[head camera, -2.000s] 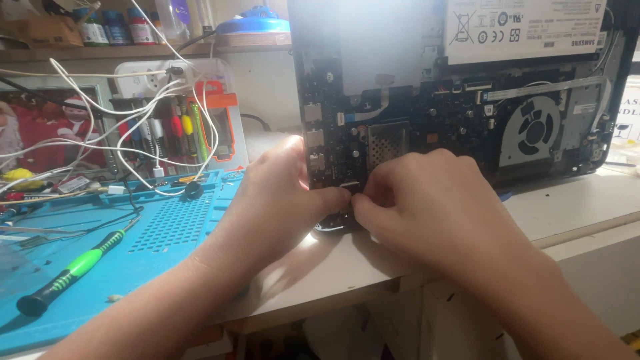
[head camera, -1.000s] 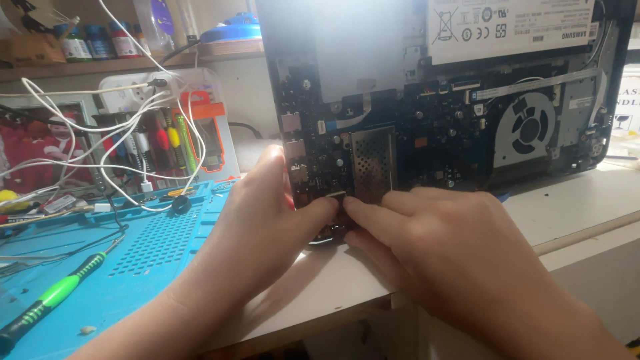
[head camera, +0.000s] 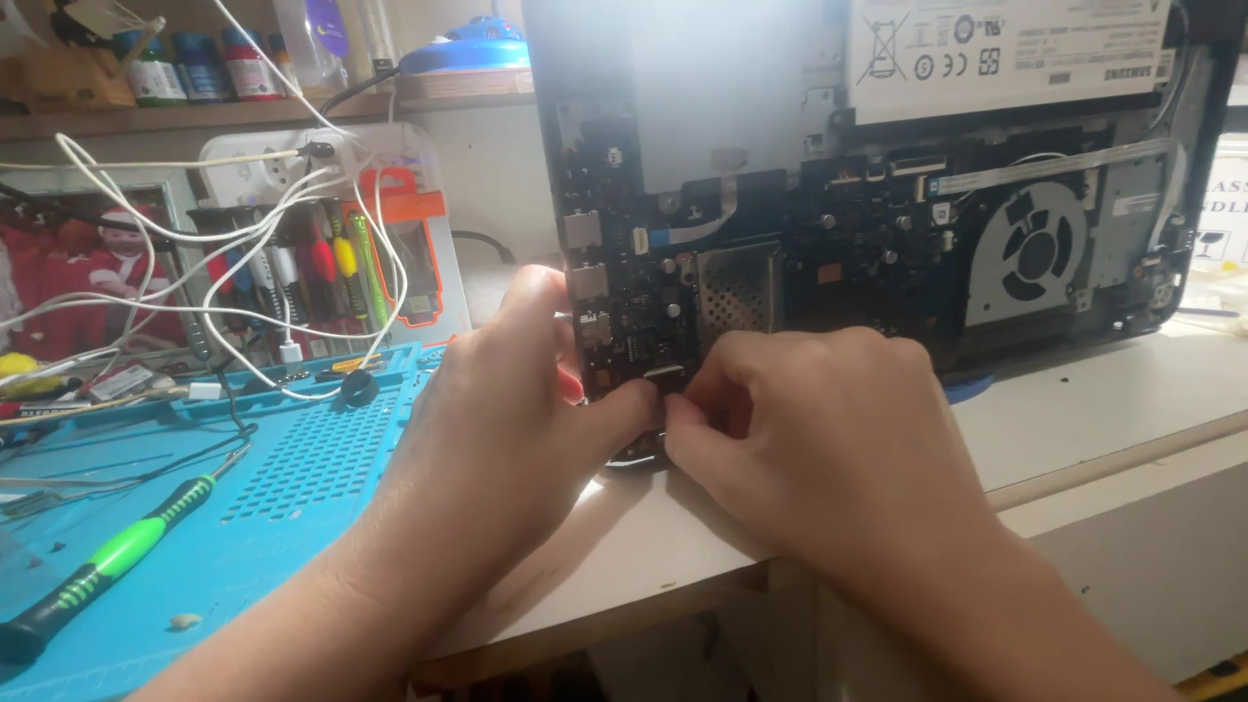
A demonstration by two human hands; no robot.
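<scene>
An opened laptop chassis point(head camera: 838, 244) stands on its long edge on the white table, its circuit board, white battery point(head camera: 1004, 58) and cooling fan point(head camera: 1033, 244) exposed. My left hand point(head camera: 507, 400) grips its lower left corner, thumb on the circuit board point(head camera: 643, 331) and fingers behind the edge. My right hand point(head camera: 819, 439) is at the same corner, thumb and index finger pinched together near the left thumb. Whether a small part lies between those fingertips cannot be told. A perforated metal plate point(head camera: 736, 292) shows just above the right hand.
On the left lies a blue silicone work mat point(head camera: 322, 468) with a green-and-black screwdriver point(head camera: 122, 551). Behind it are tangled white cables point(head camera: 263, 234), a power strip point(head camera: 253, 161) and a row of screwdrivers point(head camera: 322, 258). Paint jars point(head camera: 200, 68) stand on a shelf. The table's front edge runs below my hands.
My right hand's fingers, extended over the board beside the left thumb one second ago, are now curled into a pinch. The left hand stays on the laptop's corner. The view has shifted slightly.
</scene>
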